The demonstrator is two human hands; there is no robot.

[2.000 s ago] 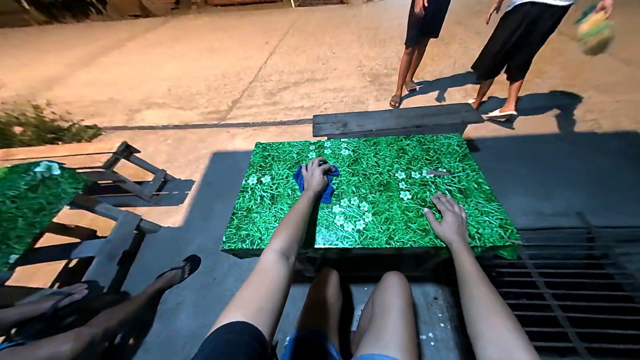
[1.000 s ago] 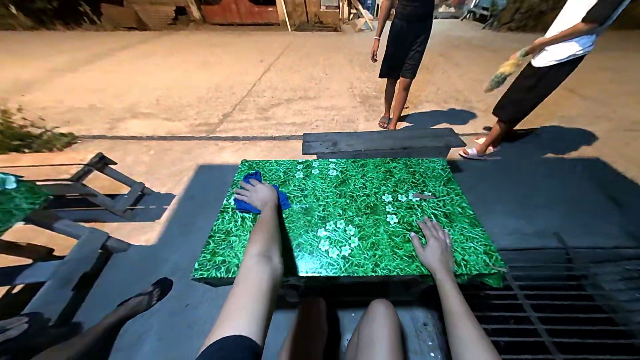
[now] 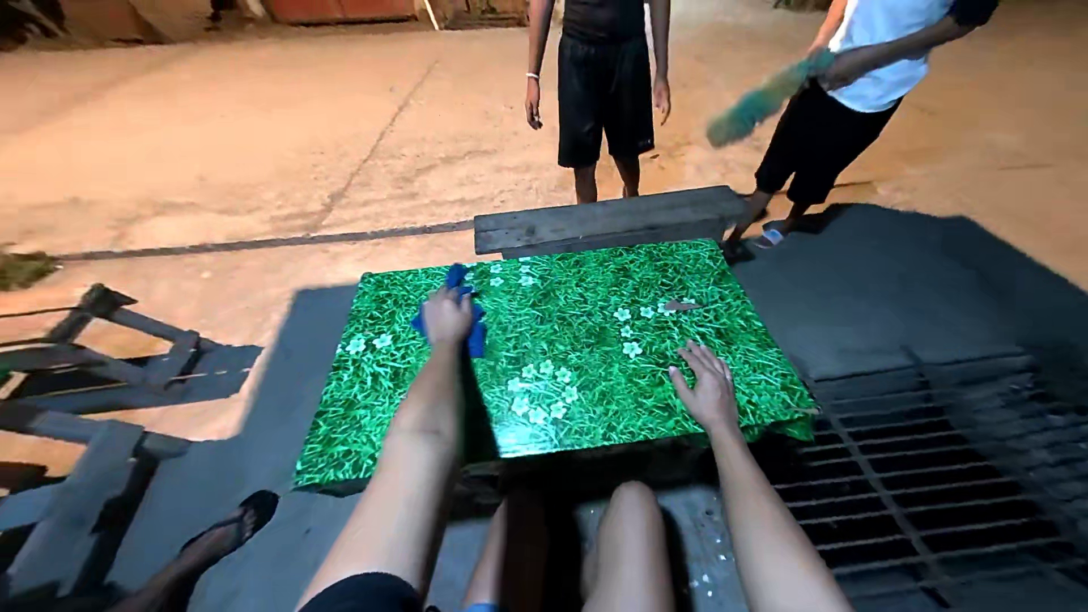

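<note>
My left hand [image 3: 448, 318] presses a crumpled blue cloth [image 3: 476, 338] onto the left back part of a low table, which has a glossy green cover [image 3: 578, 340] printed with grass and white flowers. Toward the cover's right front side, my right hand [image 3: 707, 387] rests with fingers spread and holds nothing. A small brownish patch [image 3: 682, 306], too unclear to name, shows on the cover beyond my right hand.
Behind the table stands a wooden bench [image 3: 608, 221]. Two people stand past it; one holds a blurred, greenish duster-like thing [image 3: 756, 106]. A metal grate [image 3: 918, 476] lies at right, wooden frames [image 3: 85, 484] at left. Beside them is another person's sandalled foot [image 3: 242, 520].
My left hand has moved with the blue cloth, first leftward, then back toward the middle. My right hand stays near the right front. The person in dark shorts now faces the bench.
</note>
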